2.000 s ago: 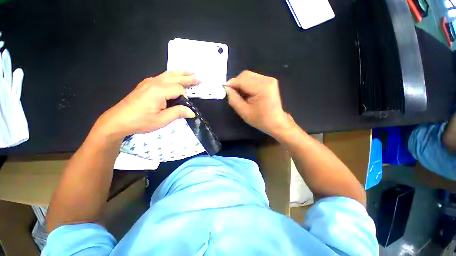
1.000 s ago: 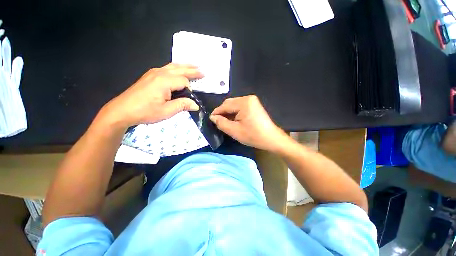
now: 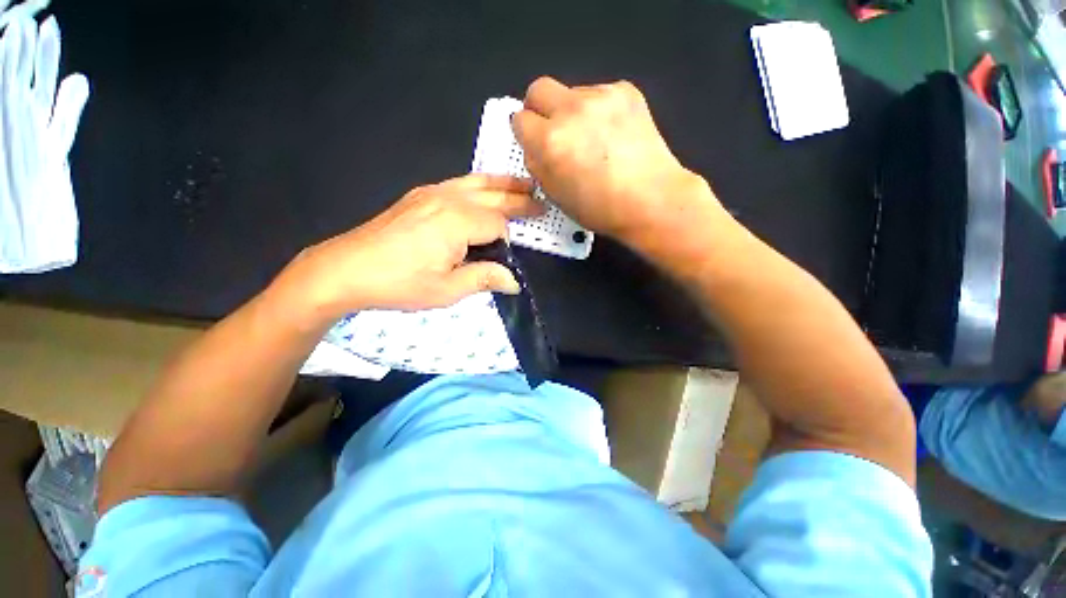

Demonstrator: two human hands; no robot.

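A white cover plate (image 3: 496, 146) with rows of small dots and a dark corner hole lies on the black mat, partly hidden by both hands. My left hand (image 3: 409, 248) holds a narrow black adhesive-backed sheet (image 3: 528, 327) between thumb and fingers, its fingertips resting on the plate. Printed backing paper (image 3: 435, 336) hangs below that hand. My right hand (image 3: 602, 158) is over the plate's far right part with its fingers bent together; its fingertips and anything in them are hidden.
White plates (image 3: 802, 82) are stacked at far right. A tall block of black sheets (image 3: 929, 222) stands at right. White gloves (image 3: 35, 152) lie at left. Cartons (image 3: 117, 362) are below the bench edge. Another person's sleeve (image 3: 999, 450) shows at lower right.
My right hand has moved from the black strip up over the plate's far right part. The view has shifted, and the plate now appears further right and turned slightly.
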